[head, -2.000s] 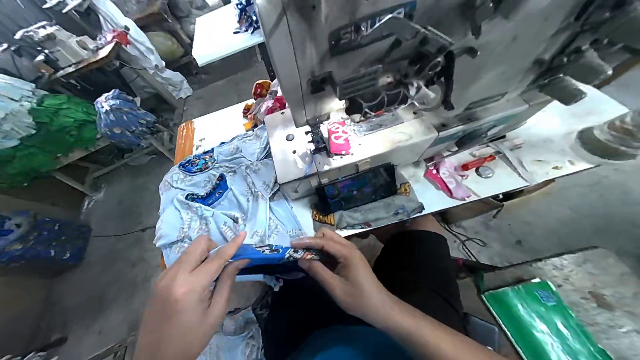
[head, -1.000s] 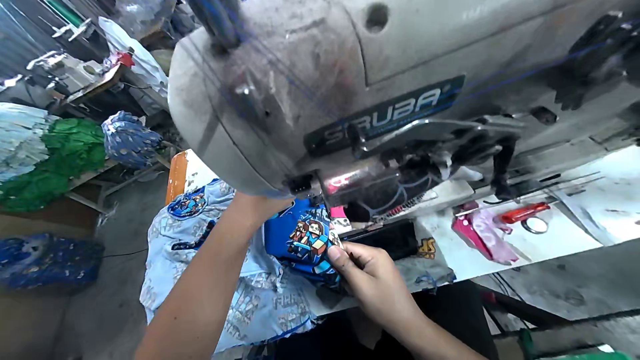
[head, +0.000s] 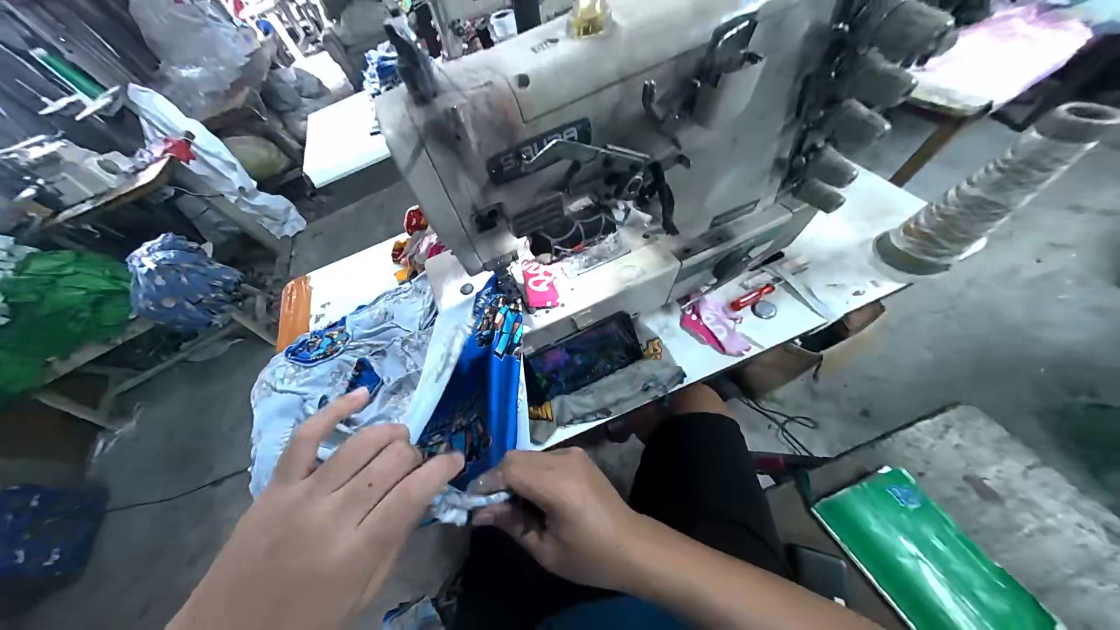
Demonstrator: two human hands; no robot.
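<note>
A blue printed fabric piece runs from under the needle area of the Siruba sewing machine down to my hands, with light blue fabric along its left side. My right hand pinches the near edge of the fabric between thumb and fingers. My left hand lies just left of it, fingers spread, its thumb and fingertips on the fabric; whether it grips is hard to tell. A heap of light blue printed garments lies on the table left of the machine.
A phone leans below the machine bed on grey cloth. Pink cloth and a red-handled tool lie to the right. A wrapped thread cone stands at the right end. A green pad lies lower right.
The blue piece was held between both hands near my lap, then raised to the machine; now it stretches from the needle area to my hands. My left hand has drawn back from the machine.
</note>
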